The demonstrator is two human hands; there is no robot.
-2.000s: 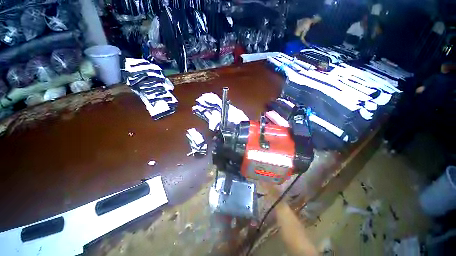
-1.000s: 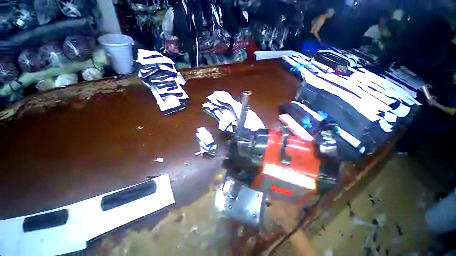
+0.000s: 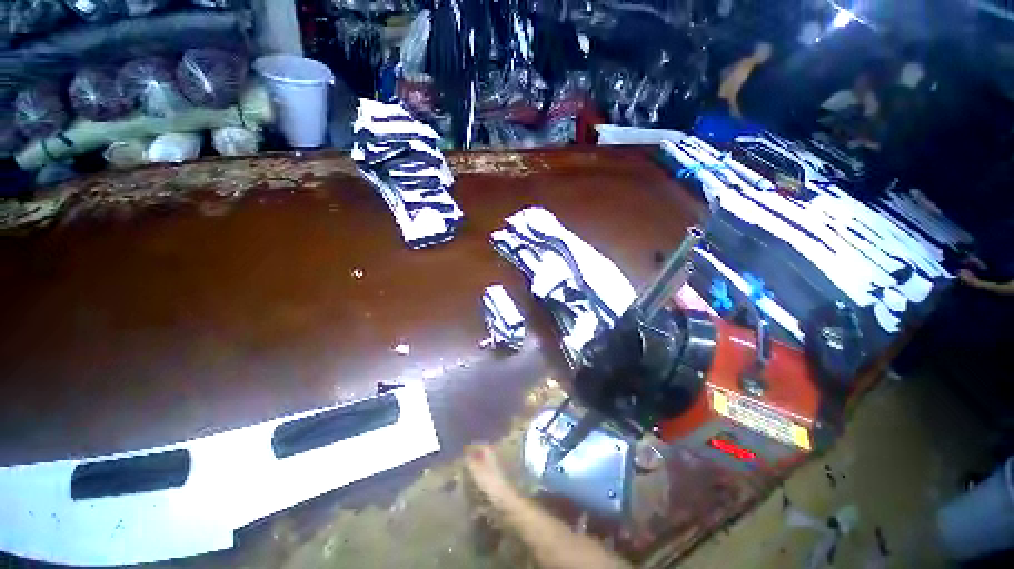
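The cutting machine, with its red box (image 3: 756,389) and glowing red digits, stands right of centre near the table's edge. Its flat silver base plate (image 3: 584,461) is on the tabletop and its post tilts up and right. A bare arm comes in from the bottom edge, apparently my right one; the blurred hand (image 3: 489,472) is left of the base plate, apart from it. Its fingers are not clear. My left hand is not in view. A white paper marker (image 3: 239,478) lies at the lower left with two dark oblong pieces (image 3: 131,473) on it.
Striped offcut piles lie at the back (image 3: 406,172), centre (image 3: 567,272) and near the middle (image 3: 504,317). Large striped stacks (image 3: 801,228) cover the far right table end. A pale bucket (image 3: 297,100) stands behind the table, another container (image 3: 978,517) at lower right. People are at the back right.
The machine has shifted right in the picture and turned. The hand, earlier below and beside the machine, is now left of its base plate. The view has shifted, moving the table things rightward.
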